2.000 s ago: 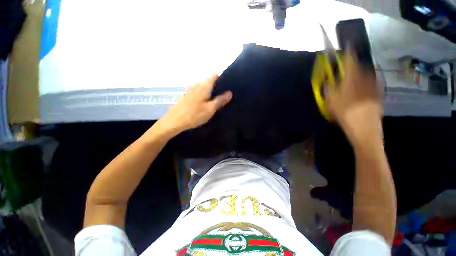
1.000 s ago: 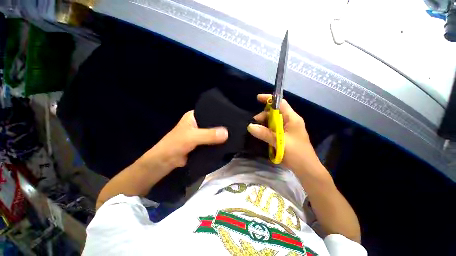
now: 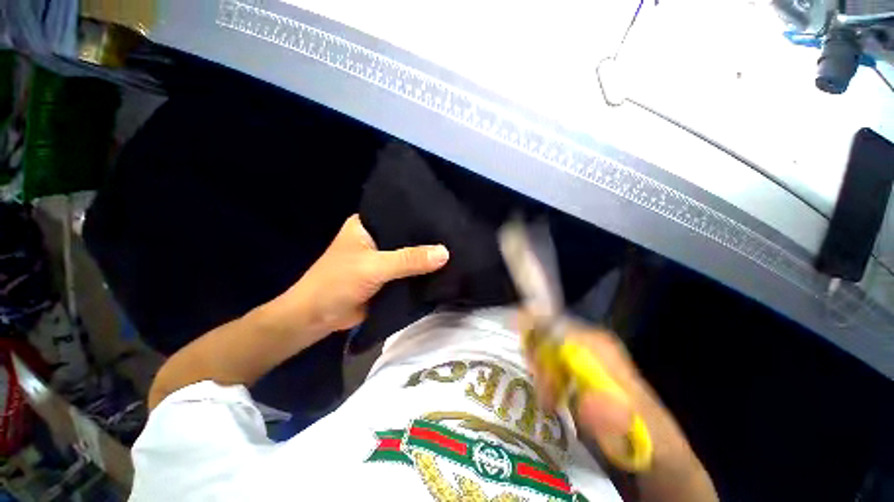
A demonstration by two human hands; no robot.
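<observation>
The black fabric piece (image 3: 417, 211) is bunched over the lap, below the table's front edge. My left hand (image 3: 368, 270) grips it, thumb on top and pointing right; the other fingers are hidden behind the cloth. My right hand (image 3: 588, 382) is blurred and holds the tailor's scissors (image 3: 580, 371) by their yellow handles, low in front of the shirt. The silver blades point up and slightly left, to the right of the cloth. They look a little apart, but blur makes this uncertain. Whether they touch the cloth cannot be told.
The white machine table with its grey ruler-marked edge (image 3: 471, 123) runs diagonally above the hands. A black mobile phone (image 3: 859, 206) with a cable lies at its right. Part of the machine (image 3: 839, 59) shows top right. Dark cloth (image 3: 216, 216) hangs at left, near a green bundle (image 3: 69, 132).
The view has swung from the tabletop to the lap. The cloth has come off the table. The scissors, picked up near the phone, have since moved down and tilted left; my left hand keeps its hold.
</observation>
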